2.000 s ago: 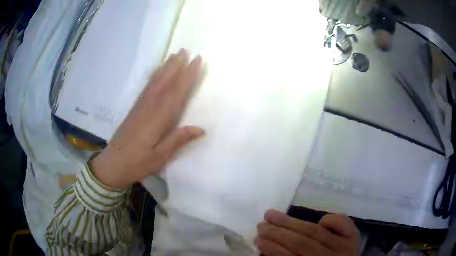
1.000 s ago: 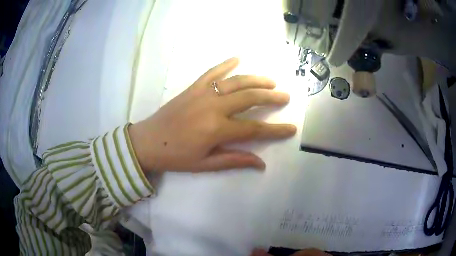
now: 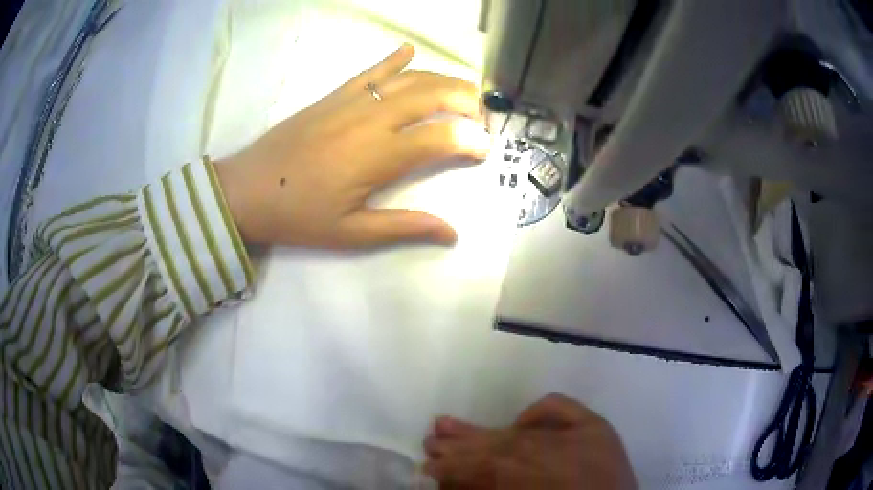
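Observation:
A large white fabric panel spreads over the table, its right edge beside the needle plate. My left hand lies flat on the panel with its fingers apart, fingertips just left of the presser foot area. My right hand is at the bottom centre, fingers curled at the panel's lower right edge; its fingertips seem to pinch the cloth. The pale sewing machine head stands at the upper right, its lamp lighting the cloth brightly.
Tweezers lie on the machine bed, which has a dark front edge line. Black-handled scissors lie at the far right. Faint ruler marks show on the table front. More white cloth hangs at the left.
My left hand has moved up the panel, closer to the needle. My right hand has come further into view. The view has shifted, showing more of the machine head.

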